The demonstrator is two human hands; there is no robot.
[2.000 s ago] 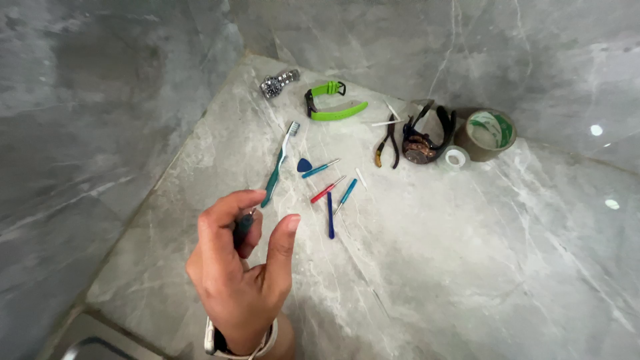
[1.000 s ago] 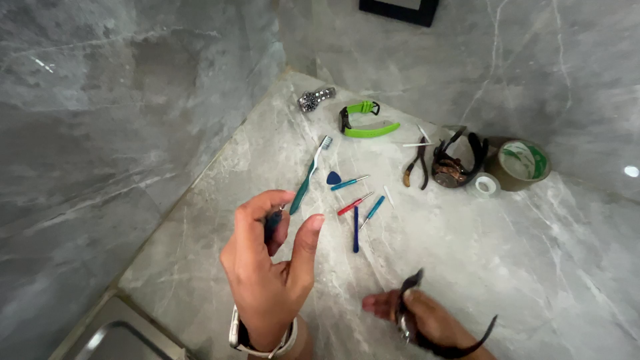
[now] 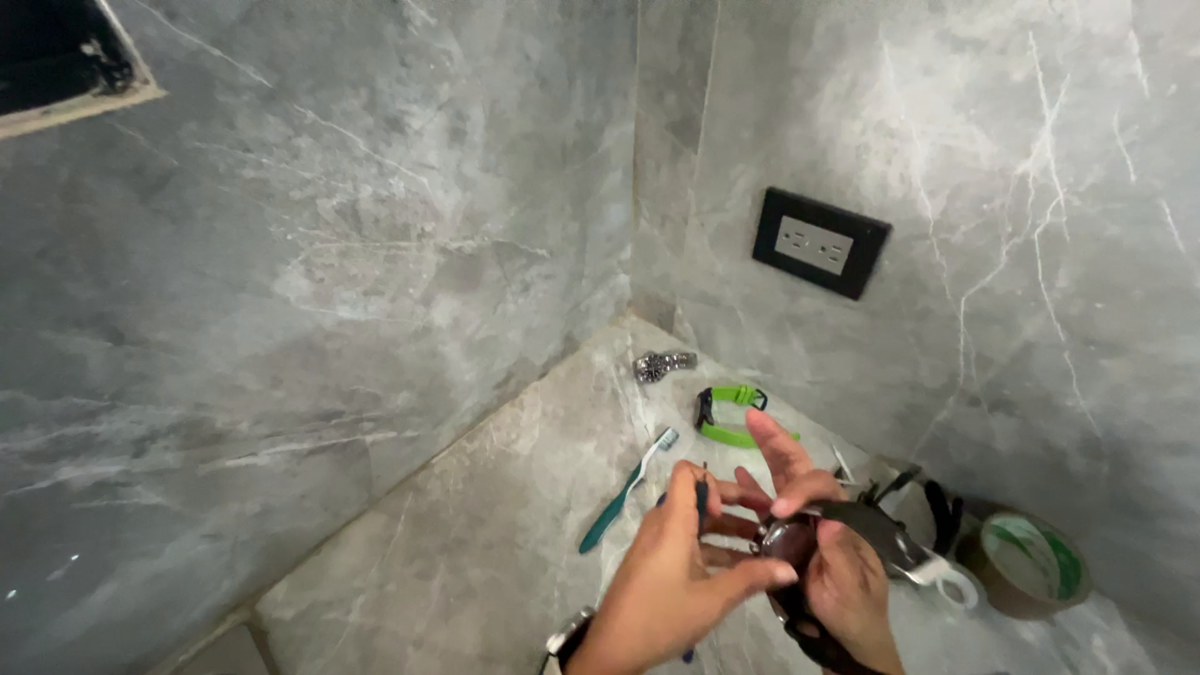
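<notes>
My right hand point(image 3: 848, 572) holds a wristwatch with a dark strap point(image 3: 787, 542), its round case between the fingers. Close against it from the left, my left hand point(image 3: 670, 572) has a small dark-handled tool point(image 3: 701, 502) between its fingers, and its thumb reaches the watch case. A white and teal toothbrush point(image 3: 626, 492) lies left of the hands. Beyond them are a metal-bracelet watch point(image 3: 664, 365) and a lime-green strapped watch point(image 3: 734, 433), partly behind a raised finger. The hands hide most of the small screwdrivers.
A roll of tape point(image 3: 1027, 564) stands on the marble-patterned counter point(image 3: 450, 553) at the right, with a small white ring point(image 3: 956, 586) and another dark-strapped watch point(image 3: 940, 516) beside it. Walls meet behind the counter; the right one has a power outlet point(image 3: 814, 246).
My right hand, out of view at first, has come in from the lower right with the dark-strapped watch and met my left hand. The view has tilted up.
</notes>
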